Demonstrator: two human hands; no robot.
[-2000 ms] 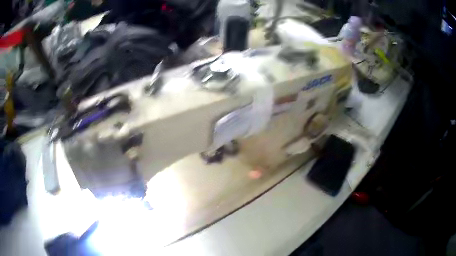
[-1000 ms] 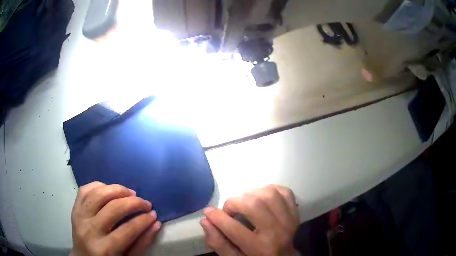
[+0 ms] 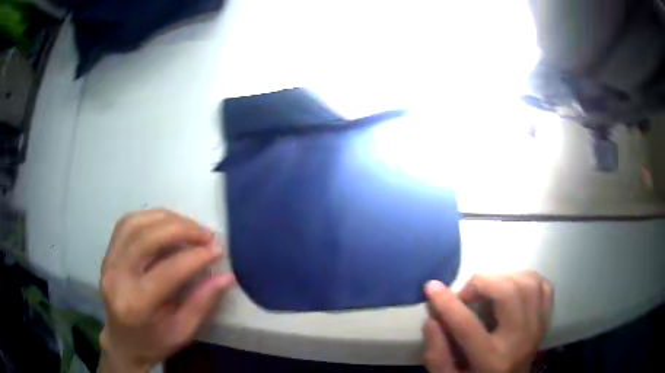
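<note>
A navy piece with rounded lower corners (image 3: 292,226) lies flat on the white table in the middle of the view. Its upper left part (image 3: 273,113) has a folded or overlapping strip with loose threads; its upper right part is lost in white glare. My left hand (image 3: 157,280) is at its left edge, finger and thumb apart; whether the thumb tip touches the edge is unclear. My right hand (image 3: 492,317) has its index fingertip on the lower right corner, thumb below it off the cloth. The machine's needle area (image 3: 576,102) is blurred, at the upper right beside the glare.
Dark blue fabric (image 3: 142,25) lies at the upper left of the white table (image 3: 124,131). The machine bed (image 3: 620,186) is at the right, its front seam running rightward from the navy piece. Something bright green (image 3: 11,22) is at the top left corner.
The view has shifted left, so the machine stands further right. The navy piece has turned squarer to the view. My left hand has moved from its lower edge to its left side; my right fingertip is now on its corner.
</note>
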